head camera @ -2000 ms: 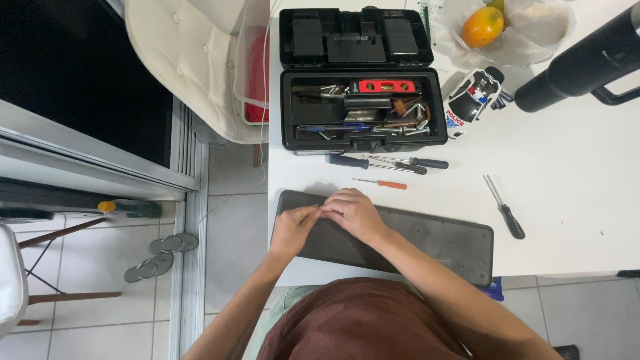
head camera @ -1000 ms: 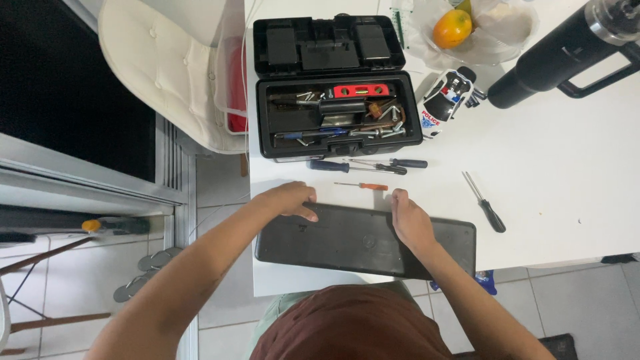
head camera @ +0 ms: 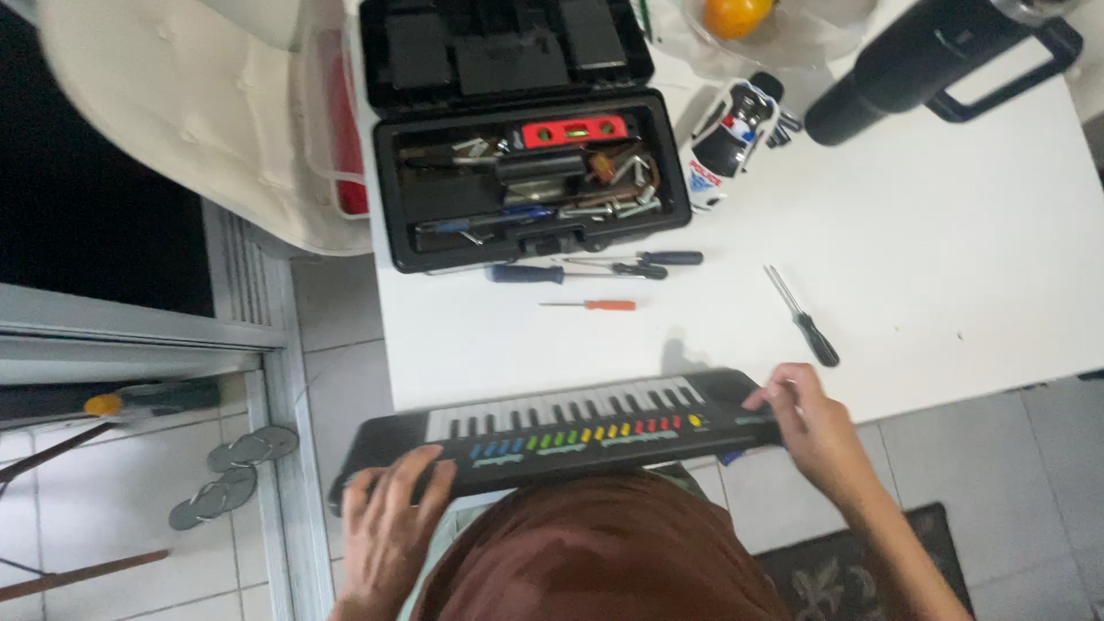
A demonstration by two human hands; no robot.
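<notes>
A black toy electronic keyboard [head camera: 565,424], with white and black keys and rows of coloured buttons, faces up at the table's near edge. My left hand [head camera: 392,509] lies over its left end, fingers spread on the casing, thumb side partly hidden. At the right end, my right hand [head camera: 798,410] touches the casing with bent fingers. Beyond the keyboard lie an orange-handled screwdriver [head camera: 611,305], a blue-handled screwdriver [head camera: 528,274] and others with dark handles. A black-handled screwdriver [head camera: 815,339] rests farther right, beside a second thin shaft.
An open black toolbox [head camera: 532,250] holds a red spirit level [head camera: 574,131], screws and tools. Right of it are a toy police car [head camera: 733,142], a black tumbler with handle [head camera: 906,73] and an orange fruit [head camera: 736,15] in a plastic bag. A cream chair [head camera: 190,129] stands left.
The keyboard showed its dark underside before; now its keys face up. It has come nearer to my body, and my hands have moved apart to its two ends.
</notes>
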